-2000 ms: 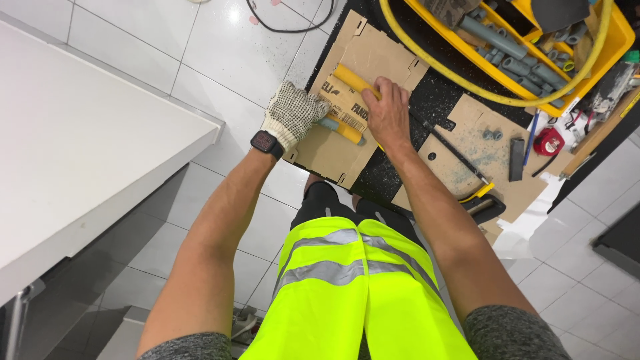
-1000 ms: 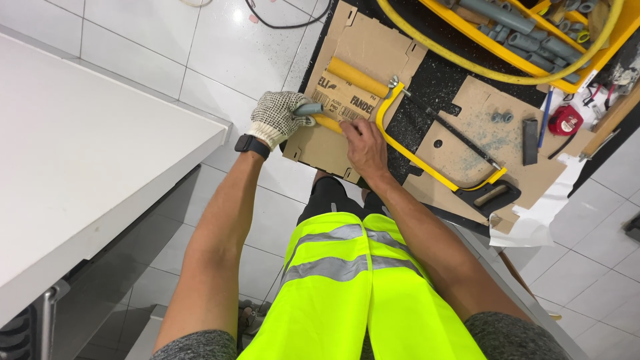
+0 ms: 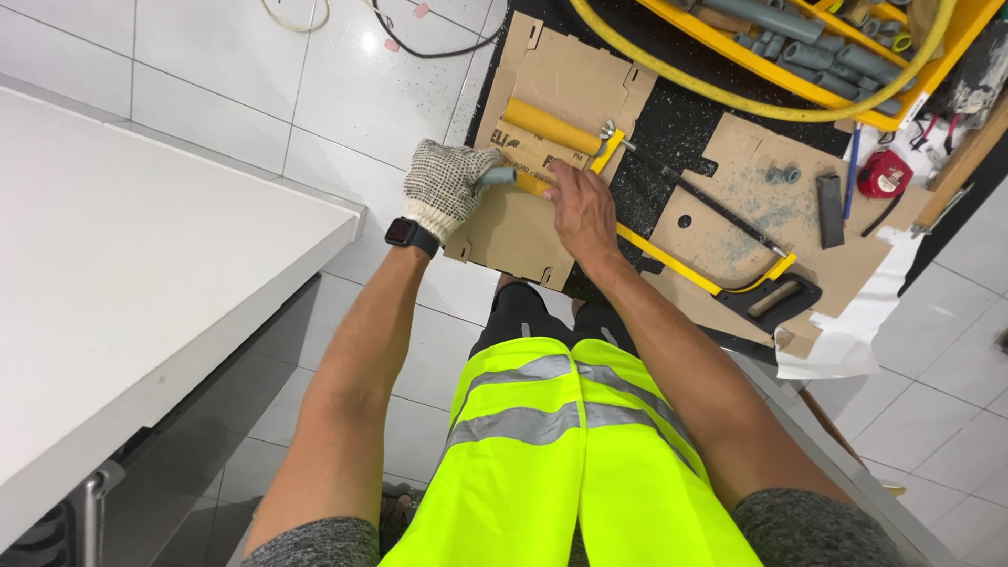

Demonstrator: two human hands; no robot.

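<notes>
My left hand point(image 3: 449, 185), in a dotted knit work glove, holds a short grey plastic pipe point(image 3: 498, 176), its end pointing right. Beneath the pipe lies a sandpaper sheet point(image 3: 526, 150), printed side up, with its yellow far and near edges curled over. My bare right hand point(image 3: 584, 209) has its thumb and fingertips on the right end of the near curl. Close beyond that hand is the front end of a yellow-framed hacksaw point(image 3: 669, 256); its black handle rests at the right. Flattened cardboard point(image 3: 516, 236) lies under the sheet.
A yellow tray point(image 3: 890, 118) of grey pipe fittings stands at the upper right, a yellow hose point(image 3: 732, 106) arching before it. On more cardboard point(image 3: 709, 228) are two grey fittings point(image 3: 782, 175), a dark block point(image 3: 829, 211) and grey shavings. A red tape measure point(image 3: 884, 173) lies beyond. A white countertop point(image 3: 157, 260) extends left.
The grey pipe was low against the near curl two seconds ago; it is now up in my left hand, over the curl's left end. My right hand has come off the sheet's middle toward its near right edge.
</notes>
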